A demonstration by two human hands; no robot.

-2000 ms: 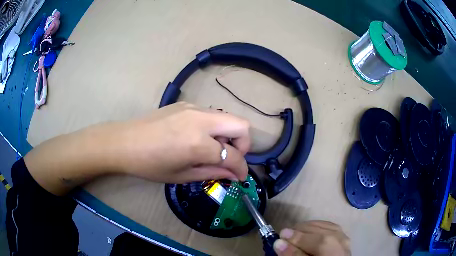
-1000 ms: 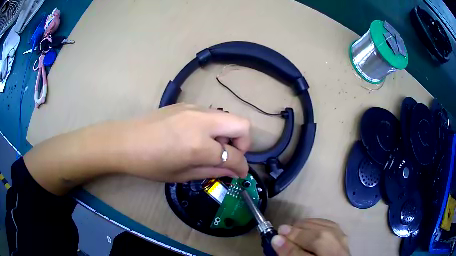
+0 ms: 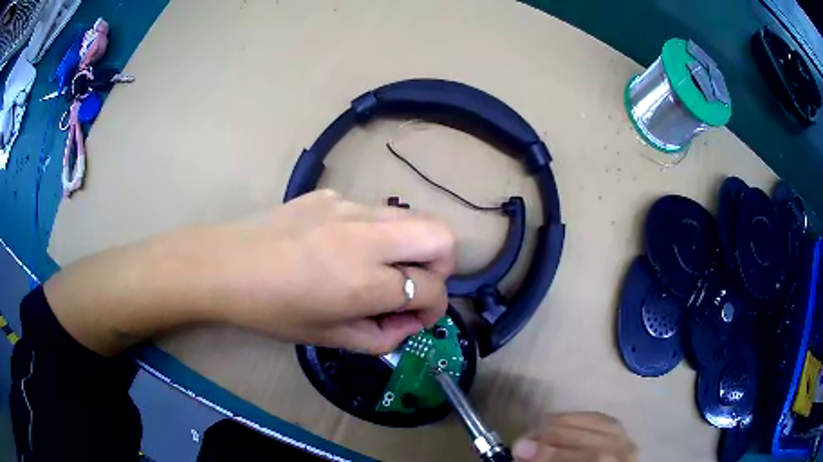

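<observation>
The black headband point(image 3: 451, 97) lies flat on the tan board. At its lower end the round open ear cup housing point(image 3: 336, 383) holds a bright green circuit board point(image 3: 417, 374). My left hand point(image 3: 347, 271), with a ring, reaches over the ear cup, fingertips pinched at the board's upper left edge; what they pinch is hidden. My right hand point(image 3: 577, 439), at the bottom edge, holds the soldering iron point(image 3: 469, 417), its tip at the middle right of the circuit board. The battery is mostly hidden under my left fingers. A thin dark cable point(image 3: 442, 187) curves inside the headband.
A solder wire spool point(image 3: 672, 95) stands at the upper right. Black oval speaker plates point(image 3: 679, 244) are piled at the right, beside a blue tray point(image 3: 803, 379). Keys with a pink strap point(image 3: 76, 149) lie at the left. A black headphone part point(image 3: 787, 74) is on the green surface at the far right.
My left fingers have shifted down and left, now covering most of the battery. The iron's tip has moved slightly down on the circuit board. The black part at upper right has moved downward.
</observation>
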